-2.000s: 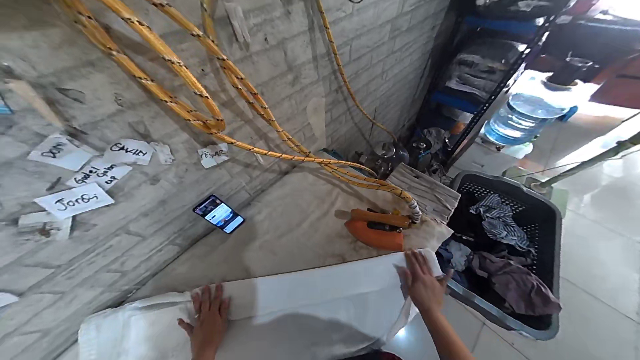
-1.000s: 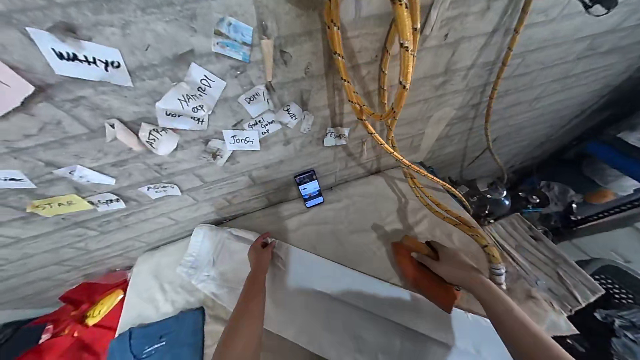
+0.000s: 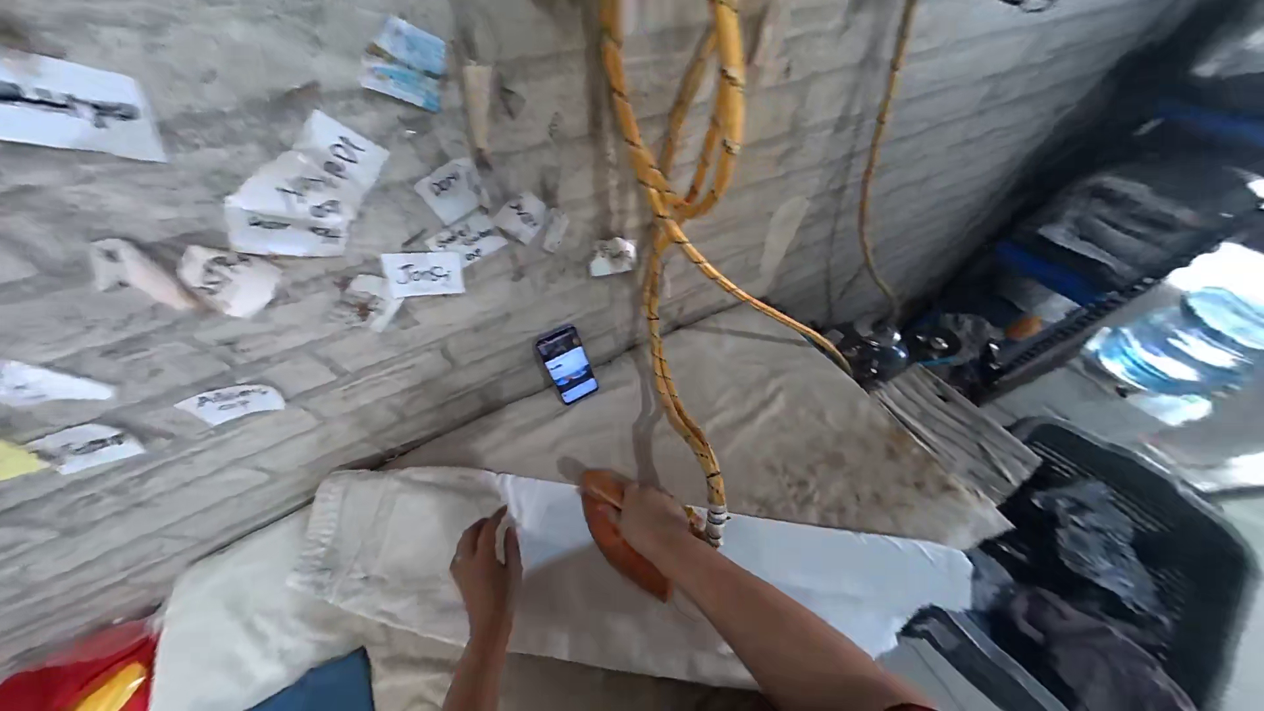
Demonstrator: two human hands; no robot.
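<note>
White trousers or a similar long white garment [image 3: 820, 573] lie flat across the cloth-covered ironing surface [image 3: 790, 434]. My right hand [image 3: 652, 523] grips the handle of an orange clothes iron [image 3: 622, 553], which rests on the middle of the garment. A yellow-and-black braided cord [image 3: 681, 405] runs from the back of the iron up along the wall. To the left of the iron, my left hand [image 3: 489, 563] touches the garment with bent fingers near a fold; whether it pinches the fabric cannot be told.
A smartphone [image 3: 568, 363] leans at the wall behind the surface. Paper notes with handwriting [image 3: 423, 275] are stuck to the block wall. At the right stand a black basket of dark clothes [image 3: 1205, 553] and a large water bottle [image 3: 1185, 336]. Red cloth [image 3: 79, 662] and blue cloth [image 3: 321, 686] lie lower left.
Two seconds ago both hands lay flat on the garment and the iron stood behind it. My right hand then took hold of the iron, which is now on the garment's middle.
</note>
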